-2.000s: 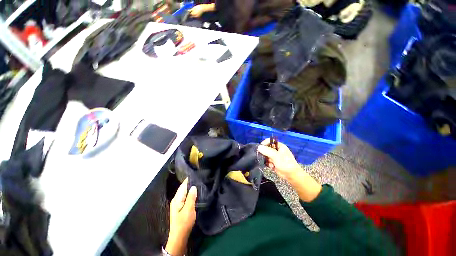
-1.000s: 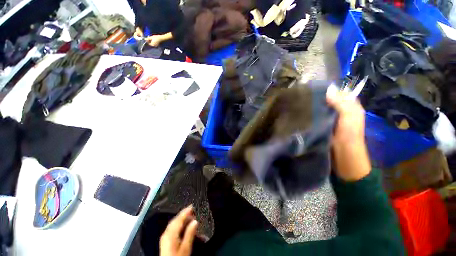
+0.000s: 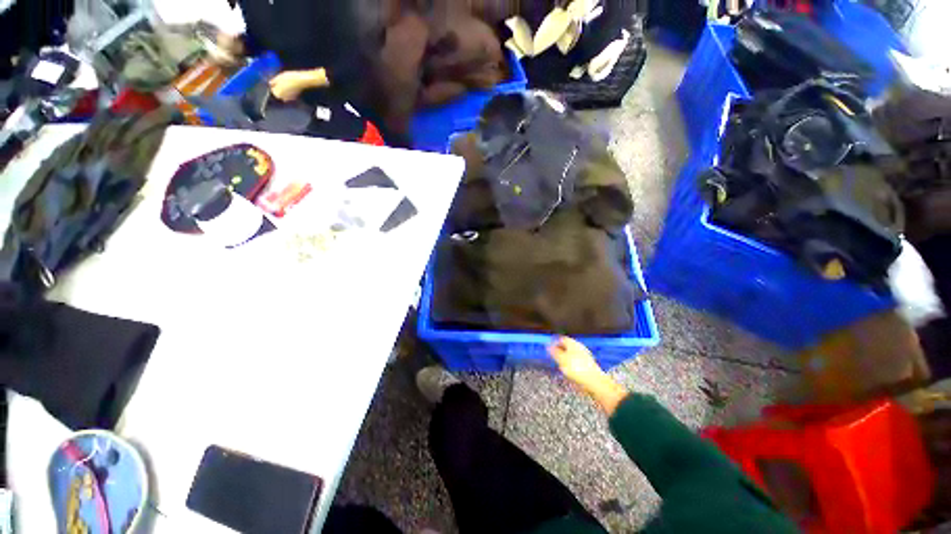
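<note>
A blue plastic crate stands on the floor right of the white table. A brown garment lies fairly flat in its near part. A dark denim garment with pale stitching lies bunched at its far end. My right hand is at the crate's near rim, its fingertips at the rim just below the brown garment. The hand is small, and I cannot tell whether the fingers grip the rim. No garment shows in it. My left hand is out of the picture.
The white table holds a smartphone, a pale blue button dish, a black round dish and dark cloth. Another filled blue crate and a red plastic object are at right. A coworker's hand shows behind the table.
The garment moved from my lap towards the crate in my right hand and is now out of that hand; brown cloth lies flat in the crate. My left hand has left the picture.
</note>
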